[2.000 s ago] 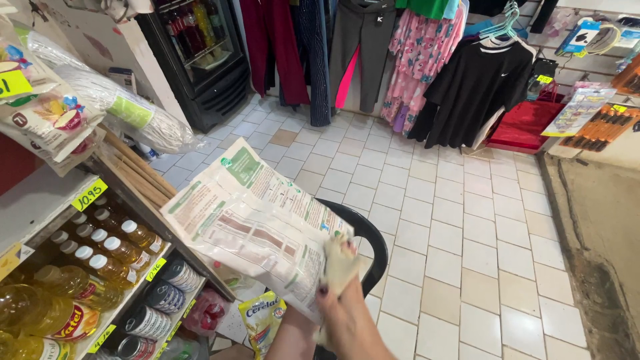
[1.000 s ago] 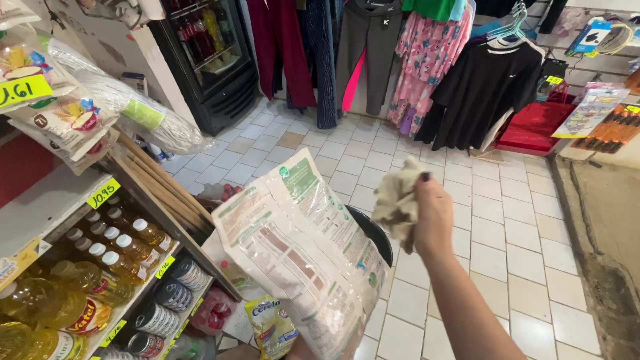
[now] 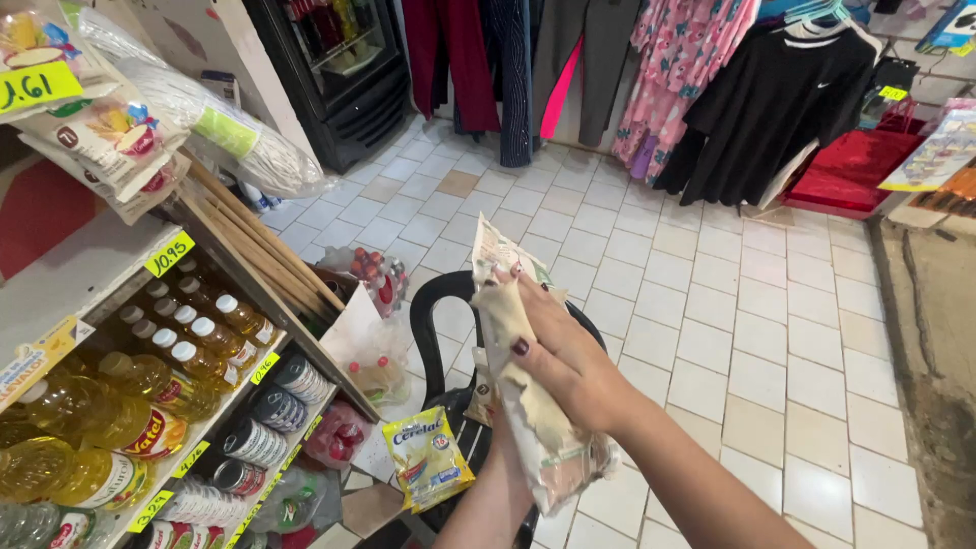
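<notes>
A pale packaged bag with green and brown print [image 3: 568,465] is held on edge above a black plastic chair [image 3: 438,320]. My right hand [image 3: 568,358] presses a beige cloth [image 3: 507,320] flat against the bag's side, fingers toward its top. My left hand is hidden behind the bag; only its forearm shows, rising from the bottom edge. A yellow Cerelac packet [image 3: 428,461] lies on the chair's left side, with part of another small packet [image 3: 480,389] behind the bag.
Shelves of oil bottles [image 3: 99,412] and cans [image 3: 255,441] stand at left, with wooden poles [image 3: 255,244] beside them. Wrapped bottles [image 3: 370,274] sit on the tiled floor. Hanging clothes [image 3: 778,107] and a black drinks fridge [image 3: 343,76] line the back.
The bag has turned from showing its broad printed face to standing edge-on. My right hand with the cloth, held away from the bag one second ago, is now against it.
</notes>
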